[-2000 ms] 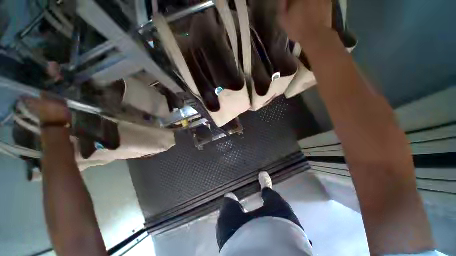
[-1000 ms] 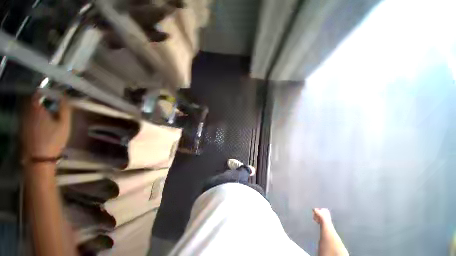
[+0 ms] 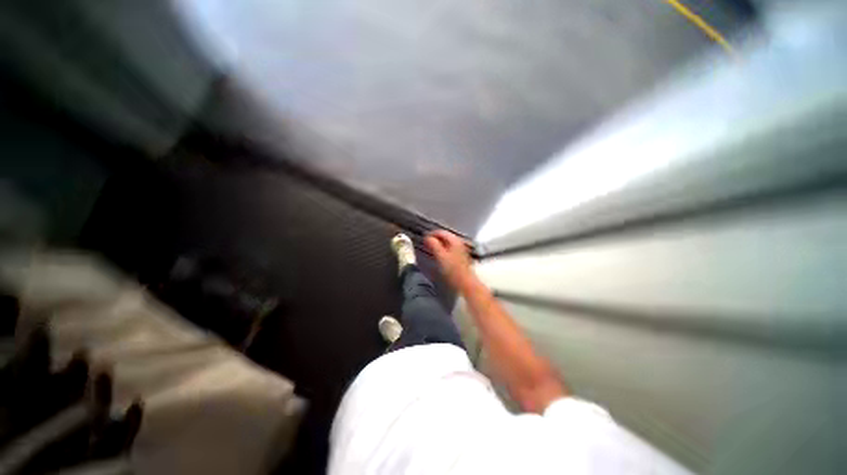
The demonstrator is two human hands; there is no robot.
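Cream tote bags with dark open insides hang in a row at the lower left, strongly blurred. Their rack is hardly visible. My right hand is near the middle of the view, beside the corner of a pale wall or door panel and above the dark floor sill. Its fingers look loosely bent, and I see no object in it. Blur hides whether it touches the panel edge. My left hand is out of the picture.
A dark textured floor lies under my pale shoes. The dark sill separates it from a bright grey floor beyond, with a yellow line at the top right. Grooved pale panels stand at the right.
The view has turned, so the bags have shifted to the lower left and the bright floor to the top. My left hand, earlier at the rack, has left view. My right hand has moved up to mid-view.
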